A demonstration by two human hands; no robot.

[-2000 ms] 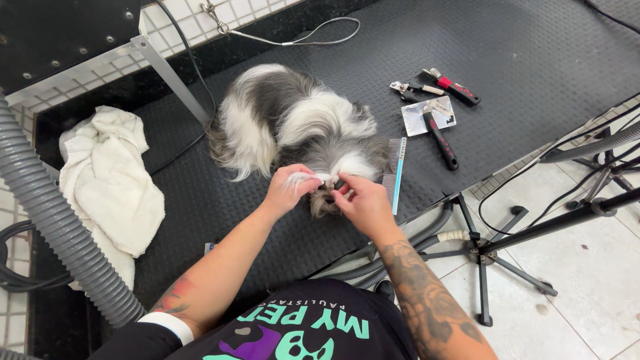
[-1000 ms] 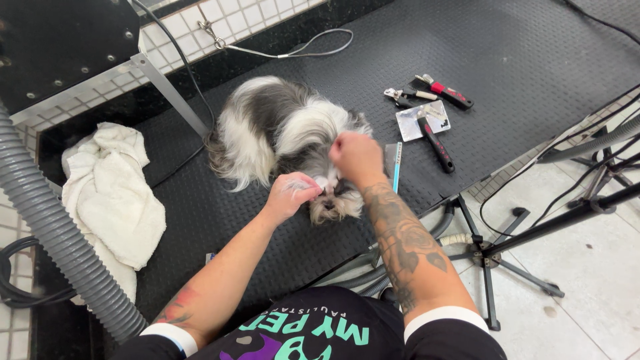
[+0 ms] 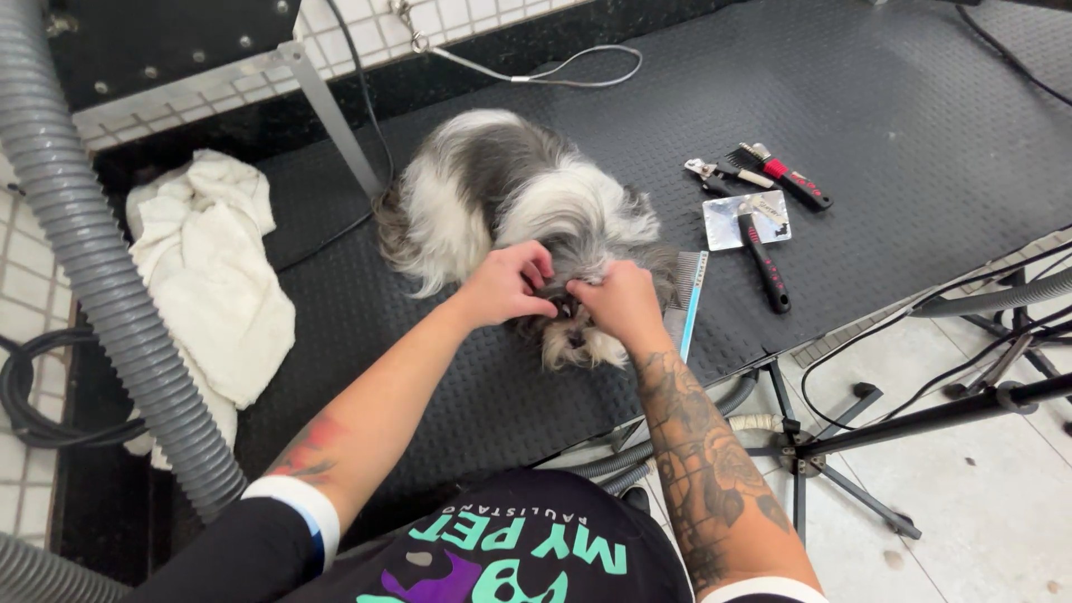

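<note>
A long-haired grey and white dog [image 3: 553, 180] lies on the black rubber-topped table, its muzzle pointing toward me. My left hand [image 3: 511, 285] is at one side of its head, thumb and fingers apart near the eye. Against the other side of the forehead rests my right hand [image 3: 618, 300], fingers curled in, thumb by the brow; whether it pinches hair is hidden. A metal comb [image 3: 688, 297] with a blue edge lies just right of the head. Farther right are a slicker-type grooming tool [image 3: 764, 264] on a small clear packet [image 3: 722, 224], nail clippers [image 3: 712, 174] and a red and black dematting rake [image 3: 791, 180].
A crumpled white towel [image 3: 213, 276] lies at the left beside a grey ribbed hose [image 3: 100, 251]. A cable loop leash [image 3: 578, 82] rests at the back edge. A metal bracket [image 3: 331, 126] stands behind the dog. Wheeled stand legs [image 3: 800, 456] and black cables are beyond the right front edge.
My right hand, farther up on the dog's head a second ago, has come down to its forehead. My left hand has moved from below the eye area up beside the head.
</note>
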